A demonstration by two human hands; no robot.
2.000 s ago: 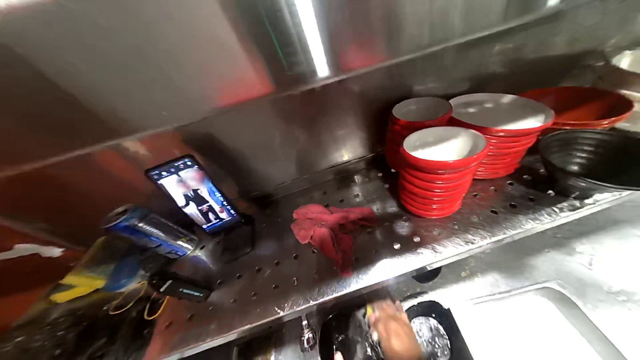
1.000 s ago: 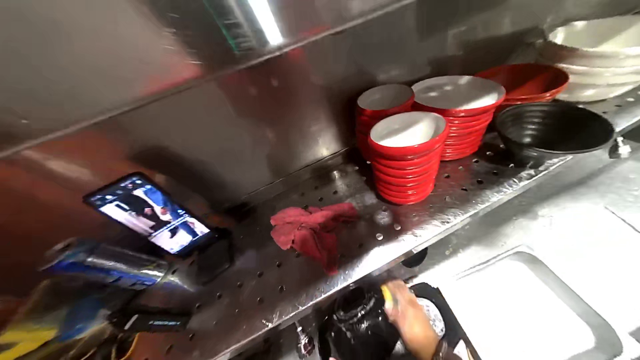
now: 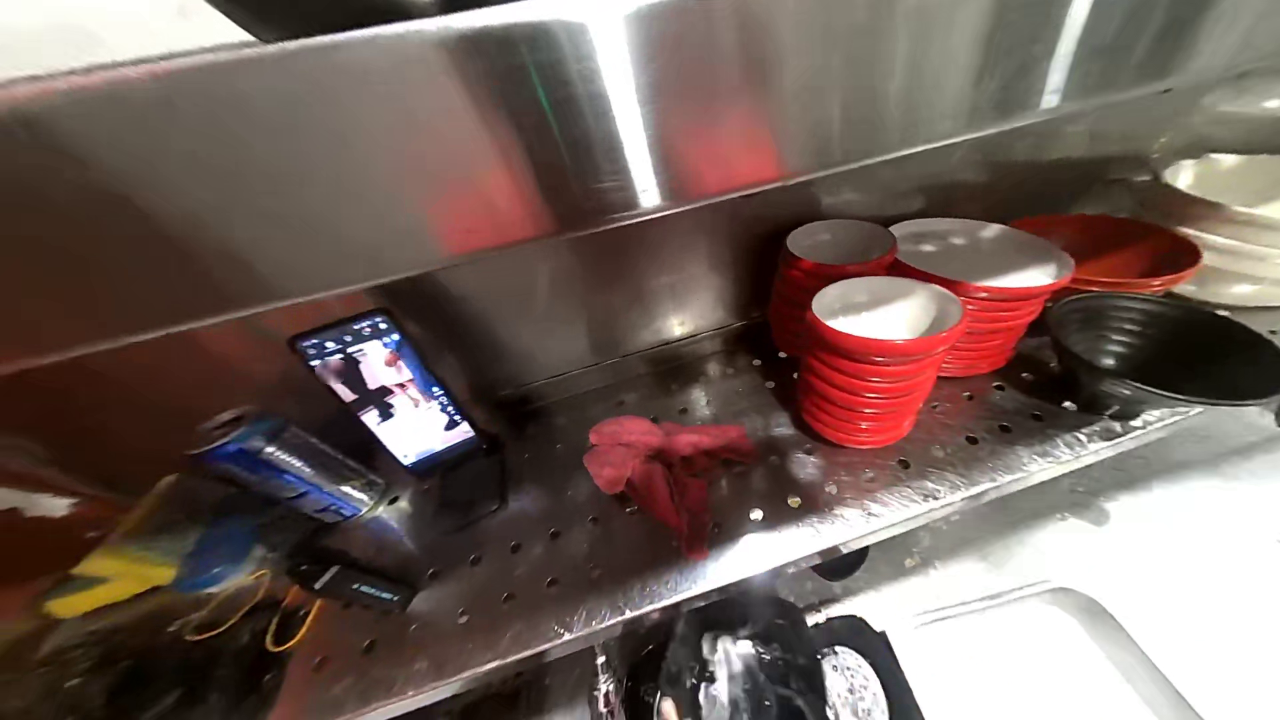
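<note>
At the bottom edge, a wet black dish (image 3: 745,660) shows glare or suds on its surface. A fingertip (image 3: 668,708), apparently of my left hand, touches its left side; the rest of that hand is cut off by the frame. My right hand is out of view. Beside the black dish lies a round, shiny, speckled thing (image 3: 852,685) with a dark surround. Above, on the perforated metal shelf (image 3: 560,600), lies a crumpled red cloth (image 3: 665,465).
Stacked red bowls with white insides (image 3: 870,385), a red dish (image 3: 1110,250), a black ribbed bowl (image 3: 1170,350) and pale bowls (image 3: 1235,240) stand on the shelf. Leftward are a lit phone (image 3: 390,390), a blue can (image 3: 290,465) and a small black device (image 3: 350,582). A sink basin's rim (image 3: 1120,630) is lower right.
The hand with something yellow at its fingers, seen over the black dish before, is out of view. The black dish shows larger at the bottom edge. The phone's picture has changed.
</note>
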